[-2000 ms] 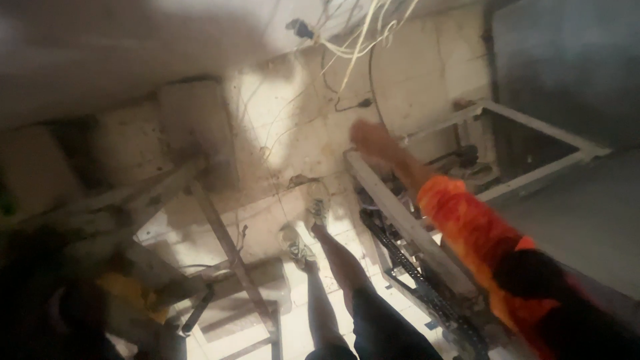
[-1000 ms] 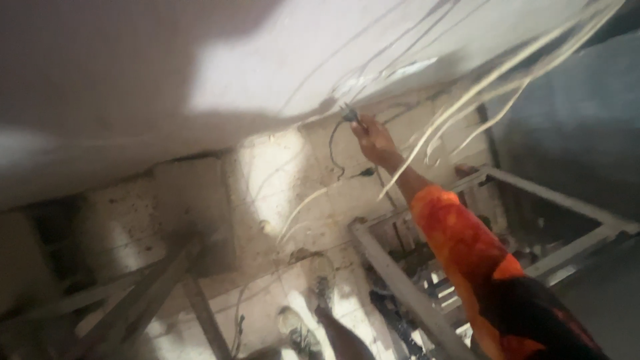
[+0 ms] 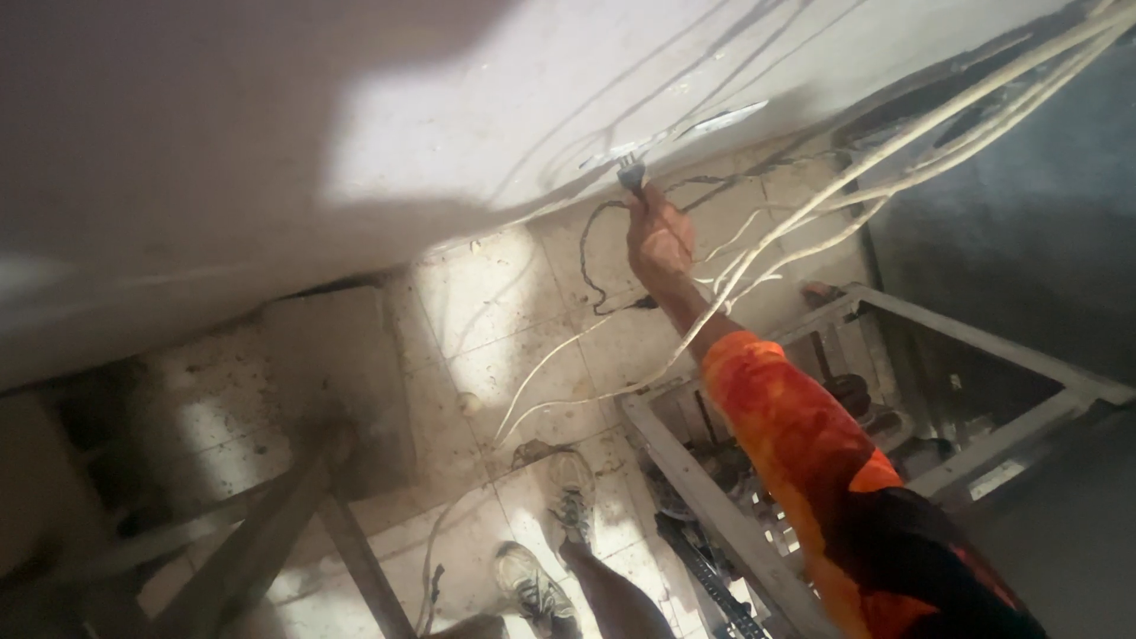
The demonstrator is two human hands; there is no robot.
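Note:
My right hand, at the end of an orange and black sleeve, grips a dark electrical plug with its metal prongs pointing away from me, close to the pale wall. A dark twisted cord loops down from near the hand to a dark connector over the floor. Pale cables hang from the upper right and pass across my forearm. My left hand is out of view.
A metal frame stands at the right, with a chain-like strip and other parts inside. Another frame is at lower left. My shoes rest on the tiled floor. A dark panel stands at the right.
My right hand has moved from above the right frame's corner up to the wall, and now holds the plug. The view has shifted toward the wall.

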